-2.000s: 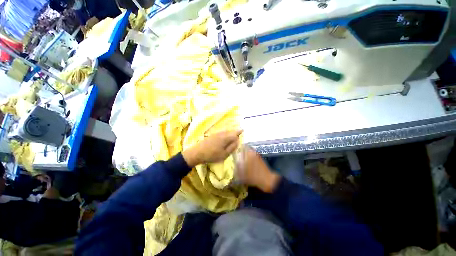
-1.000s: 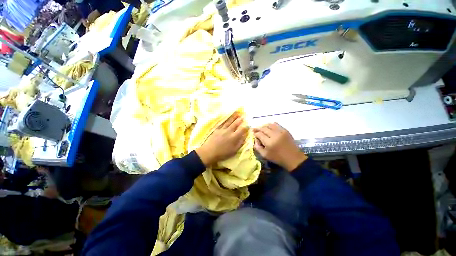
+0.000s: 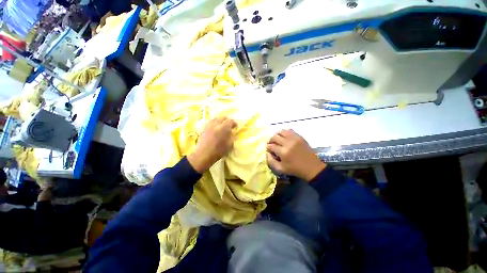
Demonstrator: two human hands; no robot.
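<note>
A yellow garment piece (image 3: 248, 165) lies bunched from the table's front edge down to my lap, beside a pile of yellow cloth (image 3: 181, 96) left of the needle. My left hand (image 3: 216, 139) pinches the cloth, fingers curled. My right hand (image 3: 290, 153) holds the cloth's right edge at the table's front edge, fingertips bent under and partly hidden. Blue thread snips (image 3: 338, 106) lie on the machine bed. A dark green handled tool (image 3: 351, 78) lies behind them, under the machine arm.
The white sewing machine (image 3: 326, 40) spans the back right, its needle area (image 3: 265, 80) near the lamp glare. A measuring scale (image 3: 374, 153) runs along the front edge. A pale plastic bag (image 3: 133, 160) lies under the pile. Another machine (image 3: 45, 129) and a person's arm (image 3: 45, 194) are at left.
My left hand has moved left and slightly up, from flat on the cloth to a curled pinch. My right hand came up to the table edge earlier and has since barely moved.
</note>
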